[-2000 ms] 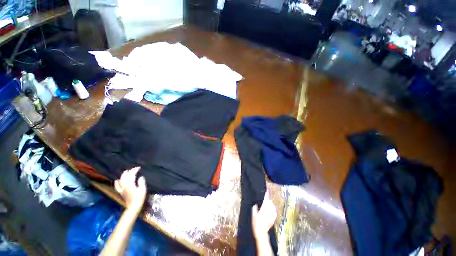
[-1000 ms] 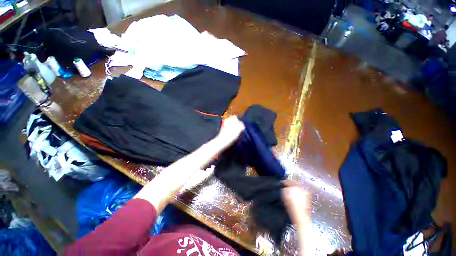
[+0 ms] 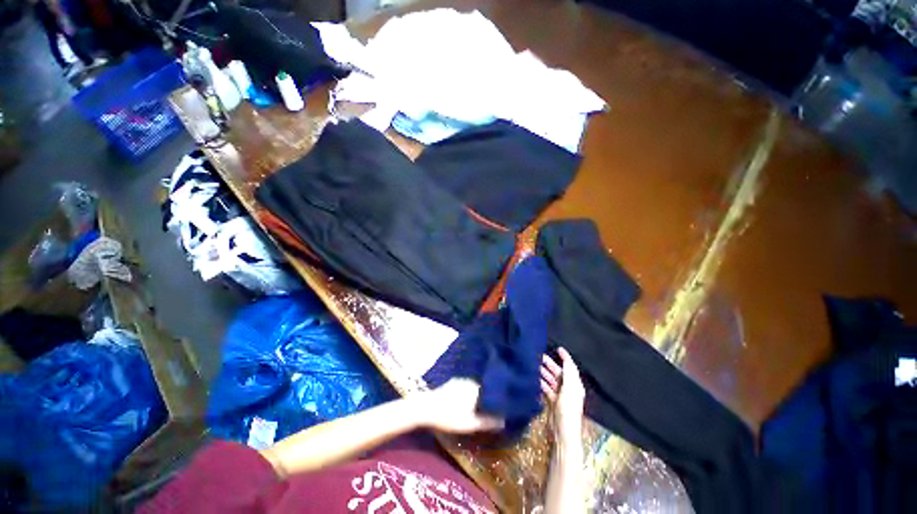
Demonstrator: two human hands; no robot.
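Observation:
A navy garment (image 3: 518, 346) with black legs lies in front of me on the brown wooden table (image 3: 694, 201). My left hand (image 3: 457, 407) grips the bunched navy part near the table's front edge. My right hand (image 3: 565, 387) is just right of the navy cloth, fingers apart and slightly curled; whether the fingertips touch the cloth is unclear. A black leg (image 3: 644, 366) stretches towards the lower right. Folded black trousers (image 3: 402, 221) lie behind and left, with an orange-red edge beneath.
White and pale blue cloth (image 3: 452, 60) and thread cones (image 3: 289, 92) are at the back. A dark garment with a white tag (image 3: 835, 402) is at the right. Black-and-white scraps (image 3: 226, 231), blue plastic bags (image 3: 292, 361) and a blue basket (image 3: 136, 105) are below left.
The view has shifted left. The navy garment has been turned and spread, with its black leg now reaching lower right. My left hand has come back towards me; my right hand has moved beside the navy part.

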